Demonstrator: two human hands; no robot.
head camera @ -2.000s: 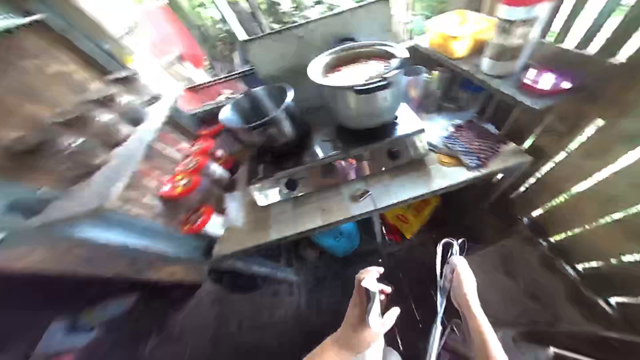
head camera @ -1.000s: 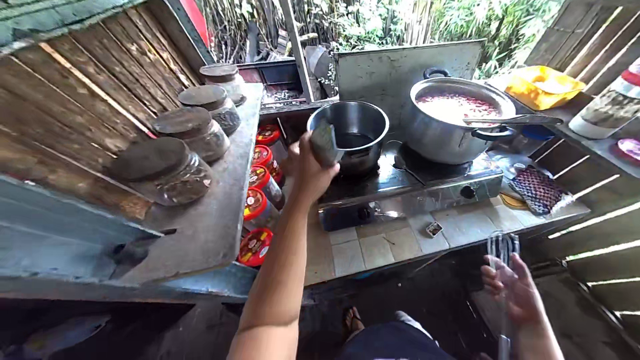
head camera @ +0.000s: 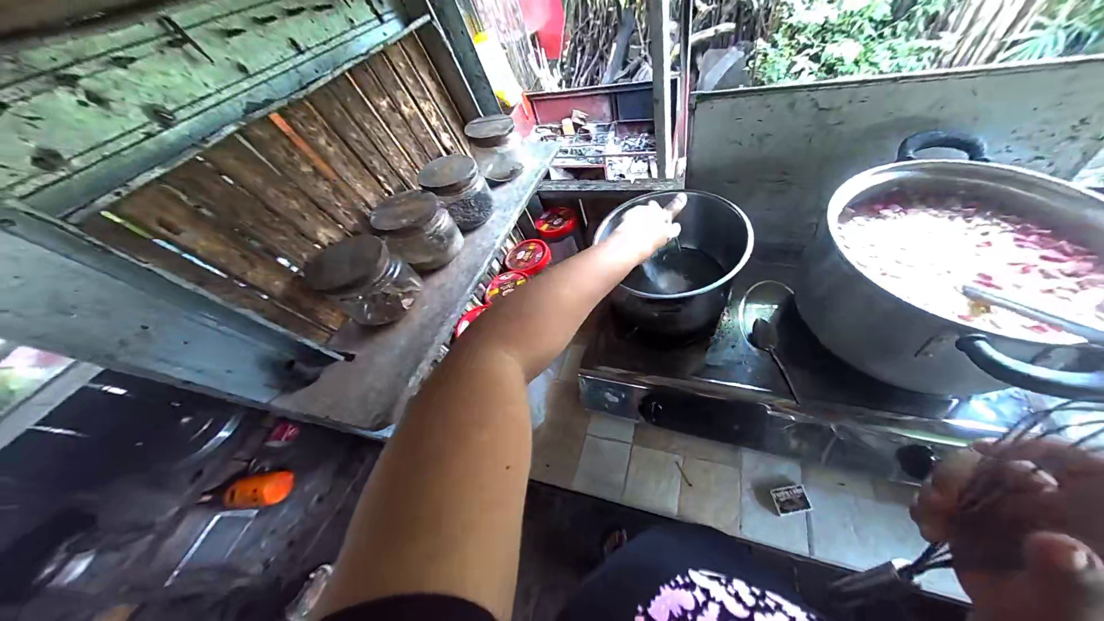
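Observation:
My left hand [head camera: 651, 228] reaches over the small dark metal pot [head camera: 673, 315] on the left burner. A pale, blurred utensil [head camera: 666, 274] runs down from its fingers into the pot; its exact kind is unclear. Dark contents lie in the pot's bottom. At the lower right, my right hand [head camera: 1018, 517] is closed around a wire whisk [head camera: 931, 556], its handle pointing down-left and its loops partly showing above the hand. The large metal pot [head camera: 871, 328] on the right holds pale and pinkish-red pieces, with a utensil resting in it.
A spoon [head camera: 776, 358] lies on the gas stove [head camera: 690, 392] between the pots. Lidded glass jars [head camera: 418, 237] line the wooden shelf [head camera: 423, 345] at left, beside red-lidded containers [head camera: 528, 256]. A small box [head camera: 790, 498] sits on the tiled counter edge. An orange object [head camera: 259, 489] lies low at left.
My left hand has moved from low in front of the counter to over the small pot. The whisk stays in my right hand. The view has swung left and closer to the stove.

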